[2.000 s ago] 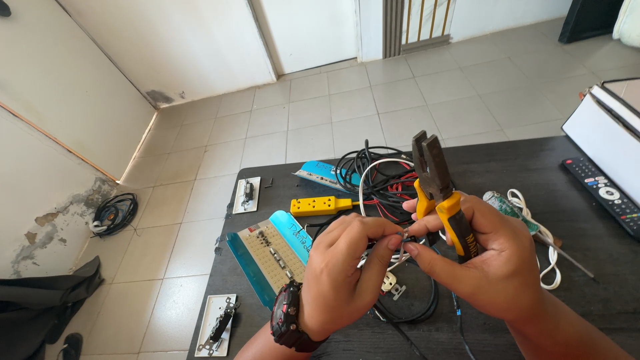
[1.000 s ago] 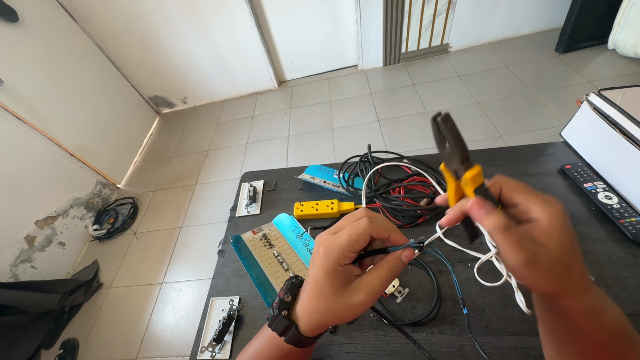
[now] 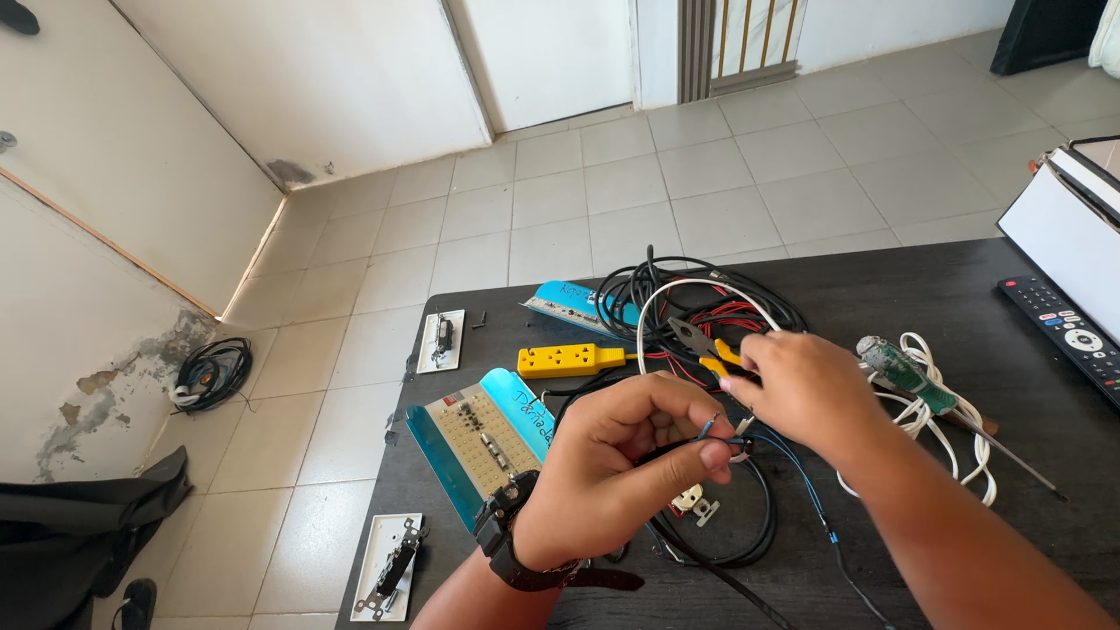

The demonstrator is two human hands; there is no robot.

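Between the thumb and fingers of my left hand is a black cable, with short blue wire ends sticking up at the fingertips. A black watch is on that wrist. My right hand grips combination pliers with yellow handles, low over the table beyond the left fingers; their jaws point to the back left. Just under the left fingertips lies a white socket fitting. Thin blue wires run down the table to the right of it.
Coiled black and red cables, a yellow power strip and a perforated board lie on the dark table. Two wall plates are at its left side. At right are a green-handled screwdriver, white cord and a remote control.
The right hand has lowered the pliers from upright above the table to beside the cable coil. My left hand still holds the cable. Blue wire ends now show above the left fingertips.
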